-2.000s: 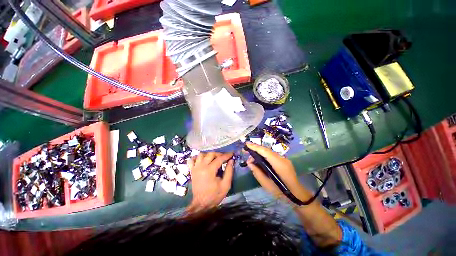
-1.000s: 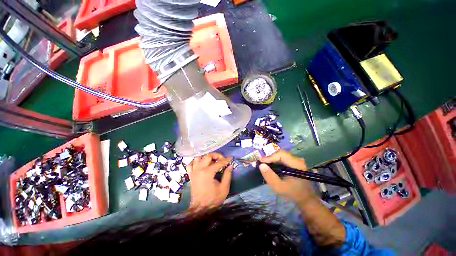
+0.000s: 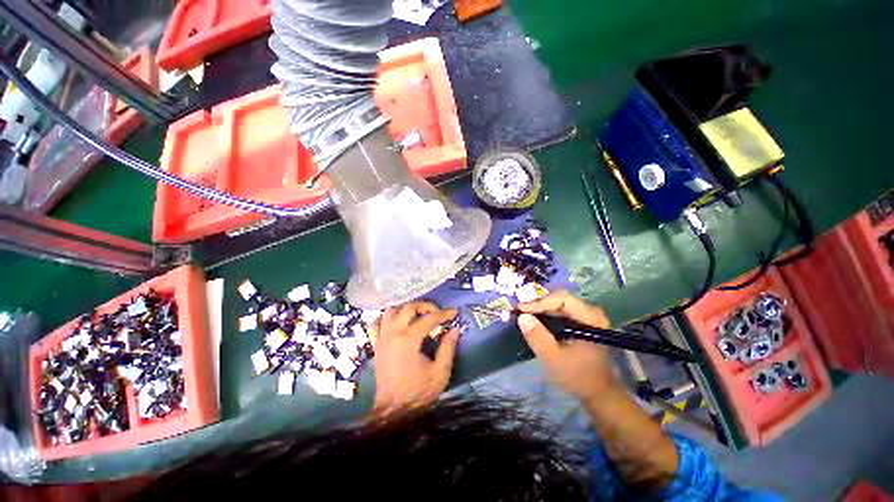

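My left hand (image 3: 410,355) rests on the blue pad (image 3: 459,299) below the hood, thumb and fingers closed round a small electronic assembly (image 3: 440,330), mostly hidden by the fingers. My right hand (image 3: 569,345) holds the black soldering iron (image 3: 622,338) like a pen, its tip end pointing left. A small tan gridded piece (image 3: 490,312) lies on the pad between the hands, close to the iron's tip. A loose pile of assemblies (image 3: 312,338) lies left of my left hand. A smaller pile (image 3: 515,267) lies right of the hood.
The translucent hood (image 3: 407,240) hangs just above the hands. A round tin (image 3: 507,179), tweezers (image 3: 604,227) and a blue soldering station (image 3: 655,157) stand to the right. A full salmon tray (image 3: 201,343) is at left, another tray (image 3: 230,157) behind the hood, one with metal parts (image 3: 774,417) lower right.
Since two seconds ago the iron has swung from a steep slant to nearly level, and my right hand has moved right. The gridded piece now shows. The whole view has shifted slightly.
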